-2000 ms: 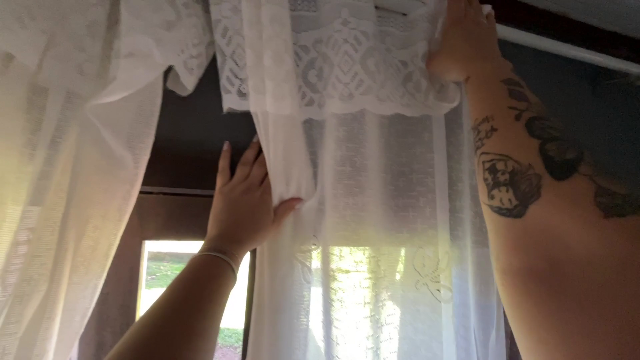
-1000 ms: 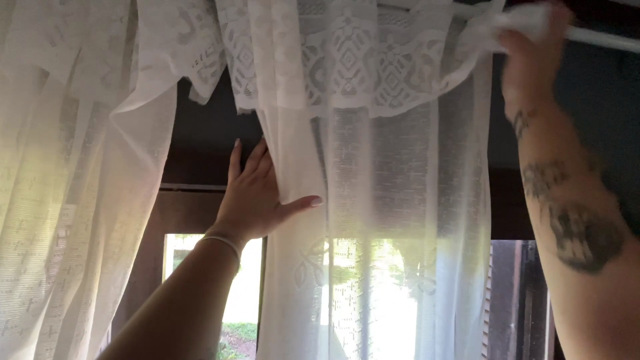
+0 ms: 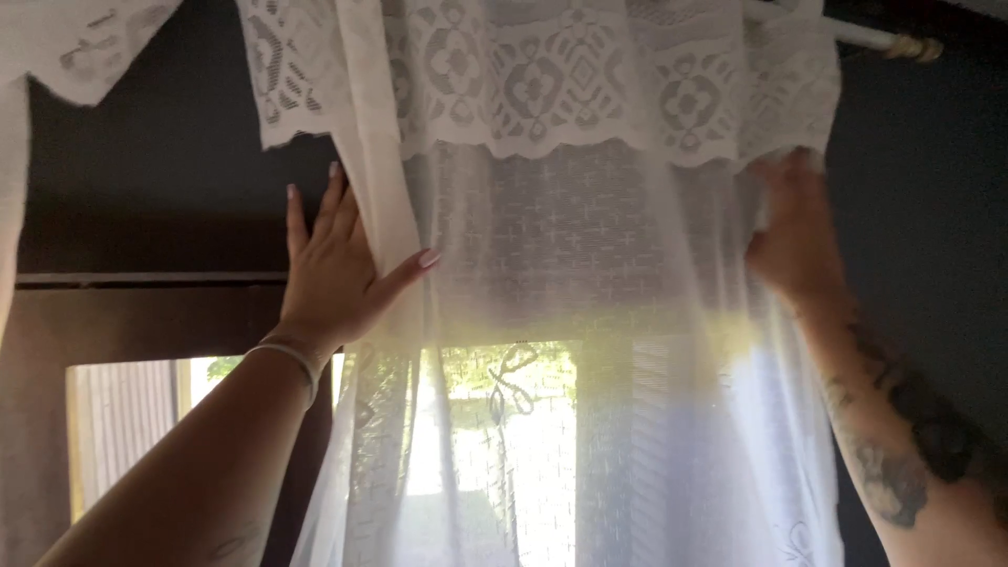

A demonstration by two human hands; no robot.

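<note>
A sheer white curtain (image 3: 551,236) with a lace valance (image 3: 535,87) along its top hangs in front of a window. My left hand (image 3: 331,276) is spread at the curtain's left edge, its thumb over the fabric and its other fingers partly behind the edge. At the right edge, just under the lace, is my right hand (image 3: 795,220), blurred, its fingertips against the fabric; whether they pinch it cannot be told. A white curtain rod (image 3: 858,33) with a gold-coloured end shows at the upper right.
Another white curtain (image 3: 102,39) hangs at the far left. Between the curtains are a dark wall (image 3: 173,165) and a brown wooden window frame (image 3: 157,323). Daylight comes through the glass. Dark wall also lies to the right of my right hand.
My right hand has come down from the rod area to the curtain's right edge below the lace. The lace there, bunched up at my hand a second ago, now hangs down. My left hand stays at the left edge.
</note>
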